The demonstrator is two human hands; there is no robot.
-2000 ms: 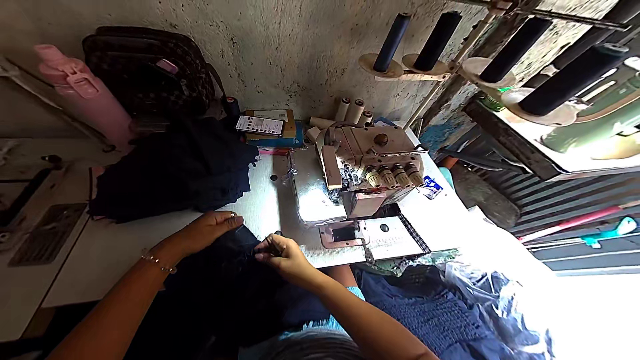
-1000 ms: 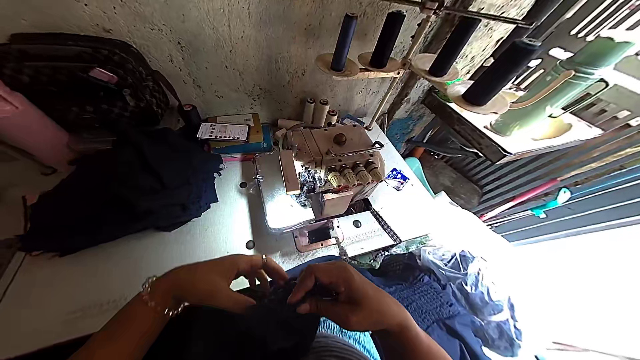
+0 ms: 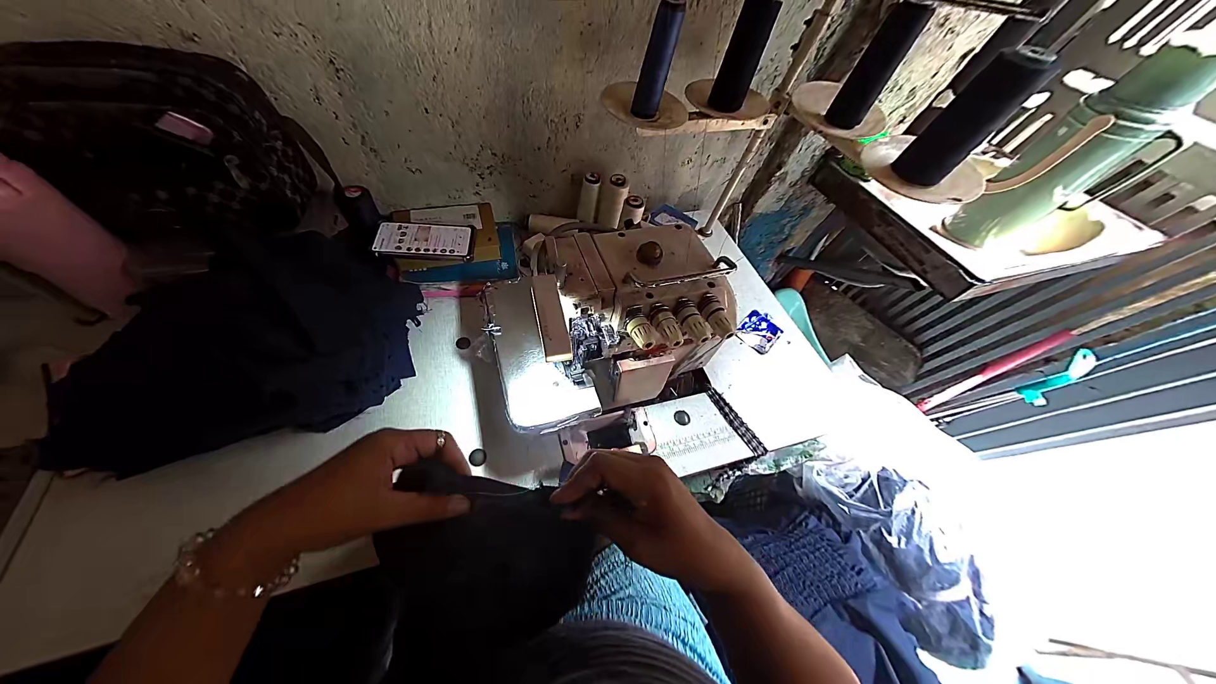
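Observation:
Dark fabric [image 3: 484,560] hangs between my two hands at the near table edge. My left hand [image 3: 399,484], with a ring and a beaded bracelet, pinches its upper left edge. The upper right edge is gripped by the bent fingers of my right hand [image 3: 636,503]. A thin light line of thread or seam shows along the top edge between them. Just beyond my hands stands an overlock sewing machine [image 3: 627,313], its lamp lighting the needle area. Cones of dark thread [image 3: 746,57] stand on a rack above it. A pile of dark cloth [image 3: 247,351] lies to the left.
A phone [image 3: 423,240] rests on books by the wall. Behind the pile are a patterned bag [image 3: 142,133] and a pink bottle [image 3: 57,237]. Smocked blue garments [image 3: 817,560] and a plastic bag [image 3: 921,541] lie at the right. A green flask [image 3: 1073,152] stands on a side shelf.
The fabric, lower and bunched in my hands a second ago, is now raised with its top edge spread between them. The view has shifted right since the oldest frame.

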